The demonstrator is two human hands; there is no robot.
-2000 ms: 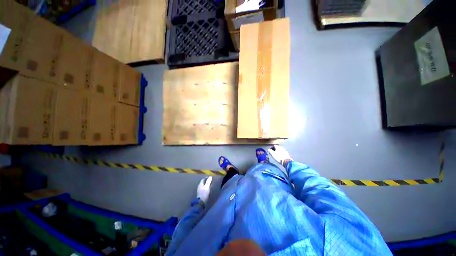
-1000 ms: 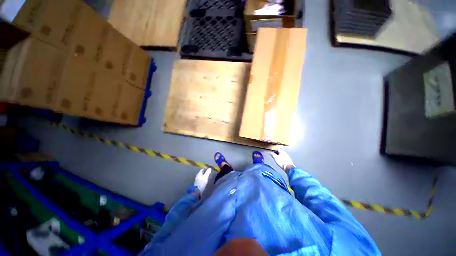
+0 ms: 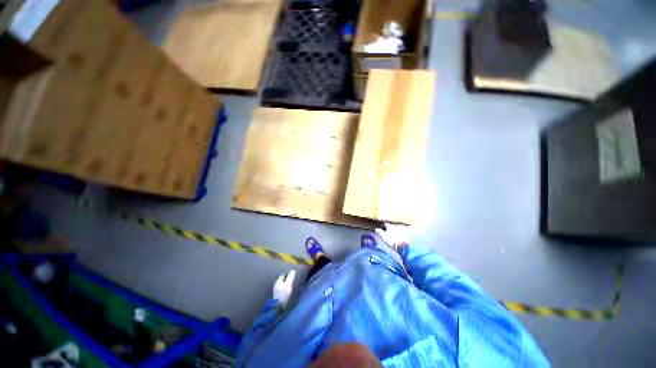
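A long flat carton [image 3: 388,151] with tape down its middle lies on the right part of a pale plywood board [image 3: 298,162]. My right hand [image 3: 392,233], in a white glove, is just in front of the carton's near end. Whether it touches the carton or board edge cannot be told, and its fingers are small and blurred. My left hand [image 3: 284,287], also white-gloved, hangs empty at my left side, with fingers somewhat apart.
Stacked cartons [image 3: 108,108] stand at left on a blue pallet. A black grid pallet [image 3: 309,72] and an open carton [image 3: 388,47] lie beyond the board. A dark block [image 3: 604,165] stands right. A blue-framed rack [image 3: 158,316] is near left.
The view has shifted, so the carton and board sit lower in the picture. The long carton stays on the board. Both hands remain low beside my body.
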